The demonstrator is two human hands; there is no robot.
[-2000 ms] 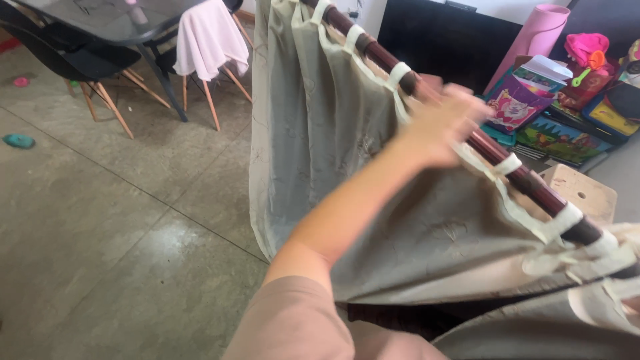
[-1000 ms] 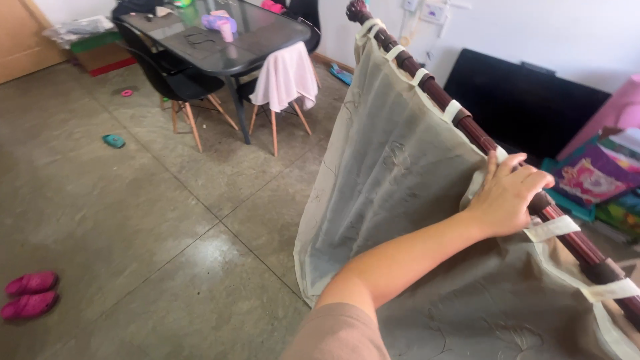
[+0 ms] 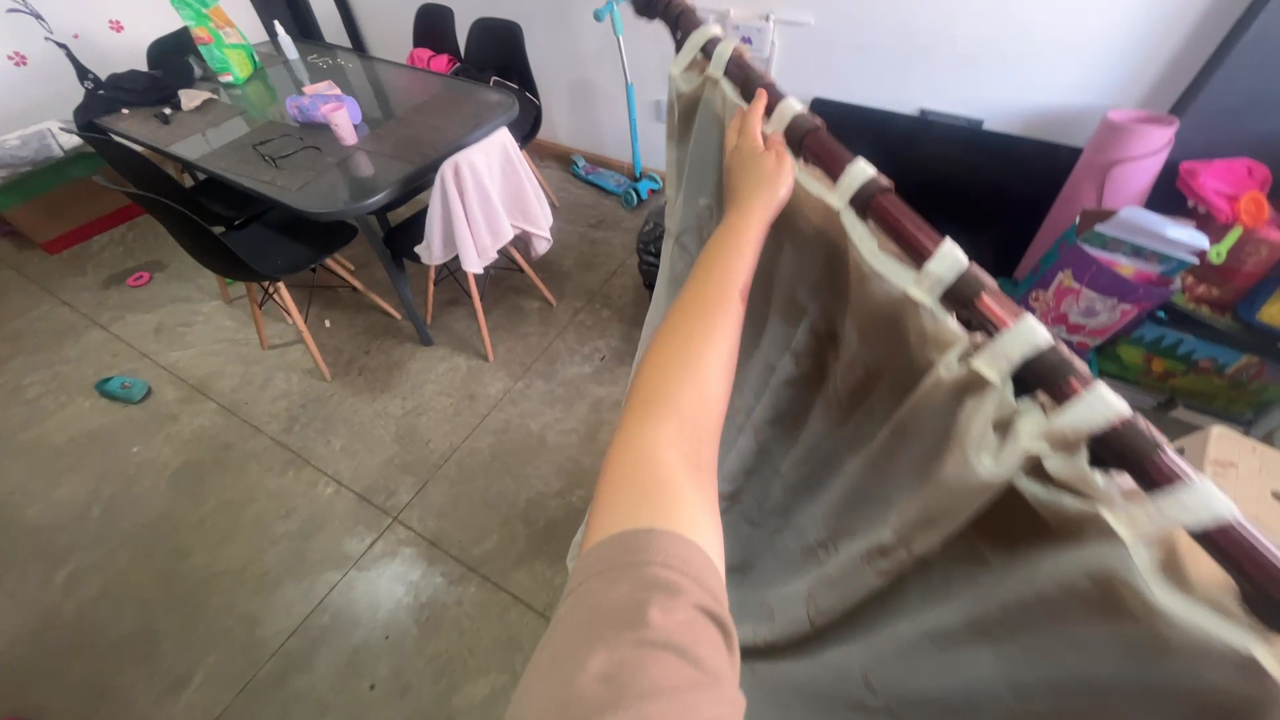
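A beige-grey, sheer tab-top curtain (image 3: 840,400) hangs in folds from a dark reddish-brown rod (image 3: 905,225), which runs diagonally from the top centre to the lower right. Pale fabric loops go around the rod. Near its upper end, my left hand (image 3: 758,165) holds the curtain's top edge between two loops, its fingertips against the rod. How firmly it grips is hard to see. The loops are spread out near my hand and the fabric bunches farther down the rod. My right hand is out of view.
Left of the curtain stand a glass-topped table (image 3: 375,185) and black chairs, one draped with a pink cloth (image 3: 490,195). A blue scooter (image 3: 625,180) is by the wall. Behind the rod are a black screen (image 3: 940,190), a rolled pink mat (image 3: 1110,180) and a cardboard box (image 3: 1235,460).
My left hand has moved along the rod toward its upper end. One second ago it was around the rod farther down. The view has shifted, showing more of the table and the scooter.
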